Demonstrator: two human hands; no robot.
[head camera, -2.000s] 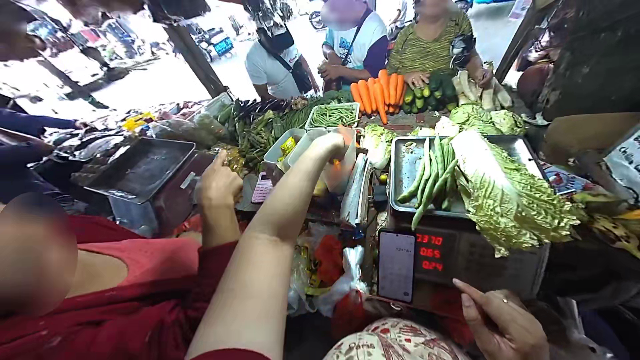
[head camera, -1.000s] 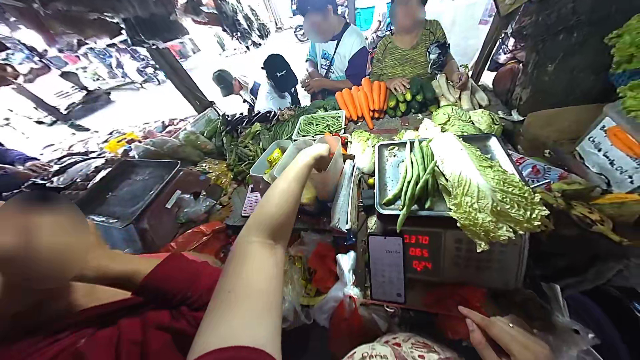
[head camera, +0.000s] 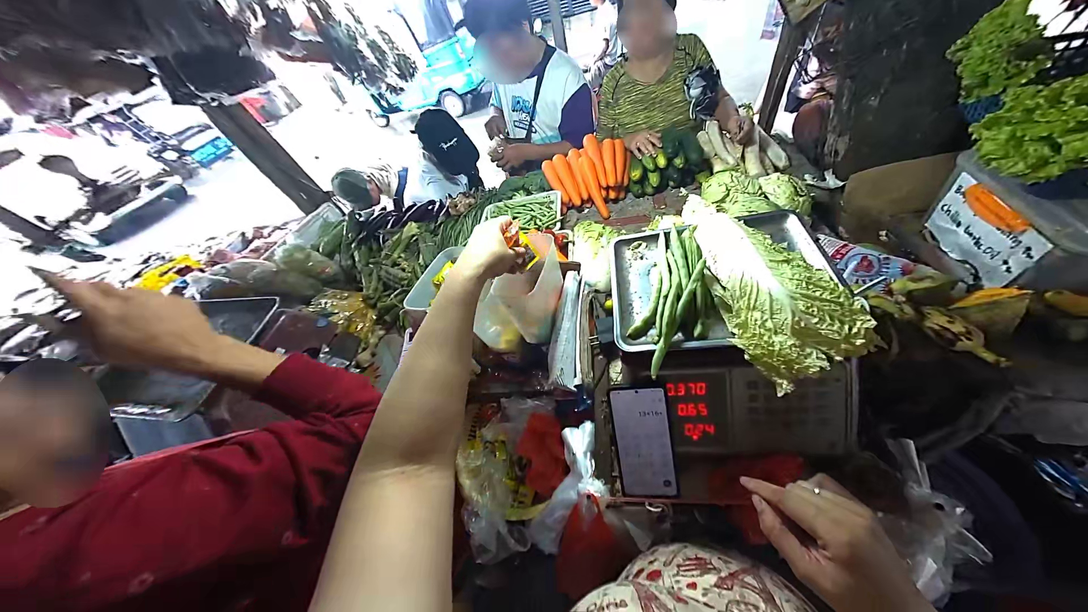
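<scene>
My left hand (head camera: 493, 251) reaches forward over a clear plastic bag (head camera: 523, 302), its fingers closed on something small and orange-yellow, partly hidden. My right hand (head camera: 820, 531), with a ring on one finger, hovers with fingers apart beside the digital scale (head camera: 765, 408); nothing shows in it. A metal tray (head camera: 629, 319) on the scale holds long green beans (head camera: 677, 293) and a napa cabbage (head camera: 765, 285), whose leaves hang over the front edge. A smartphone (head camera: 642, 442) with a calculator leans against the scale's display.
Carrots (head camera: 586, 174), cucumbers (head camera: 659, 170) and white radishes (head camera: 739, 149) lie at the back, where customers stand. At left, a co-worker's hand (head camera: 136, 319) extends over a dark tray (head camera: 242, 316). Tied plastic bags (head camera: 582, 476) hang near my lap. Lettuce (head camera: 1037, 127) sits at the right.
The co-worker's arm at left now stretches outward, with the hand over the dark tray. My left hand stays over the plastic bag, and an orange-yellow thing now shows at its fingers.
</scene>
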